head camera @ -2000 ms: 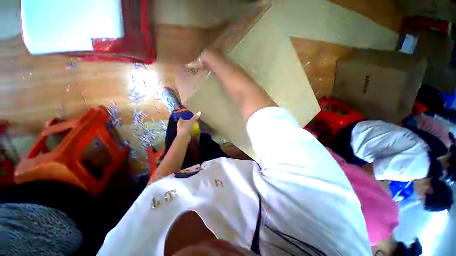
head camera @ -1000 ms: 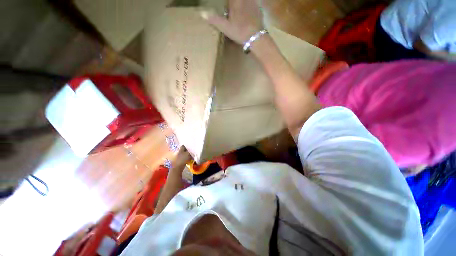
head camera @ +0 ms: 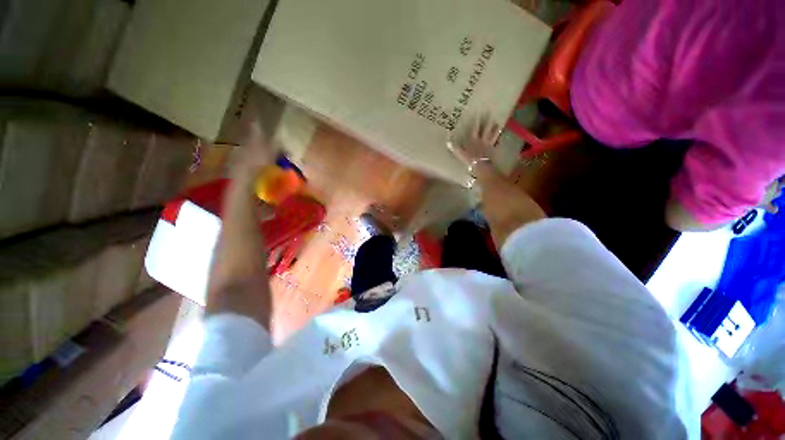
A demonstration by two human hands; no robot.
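Observation:
A large brown carton (head camera: 379, 69) with printed text reading "ITEM: CABLE" lies at the top centre. My right hand (head camera: 475, 148), with a bracelet at the wrist, is at its near right edge, fingers spread against the printed side. My left hand (head camera: 251, 159) is blurred, left of the carton and below its left corner. It is around a tape dispenser (head camera: 278, 182), seen as an orange-yellow roll with a blue part. The dispenser appears apart from the carton. The grip itself is too blurred to see finger by finger.
Another brown carton (head camera: 185, 60) stands at the upper left, with stacked cartons (head camera: 52, 163) along the left side. A red stool (head camera: 297, 225) with a white pad (head camera: 185, 251) is left of my legs. A person in pink (head camera: 680, 103) sits close on the right by an orange stool (head camera: 564, 60).
The carton's printed side has turned to face up and lies further forward. My left hand has come out from beside the carton and swung forward with the dispenser. My right hand has moved to the near edge.

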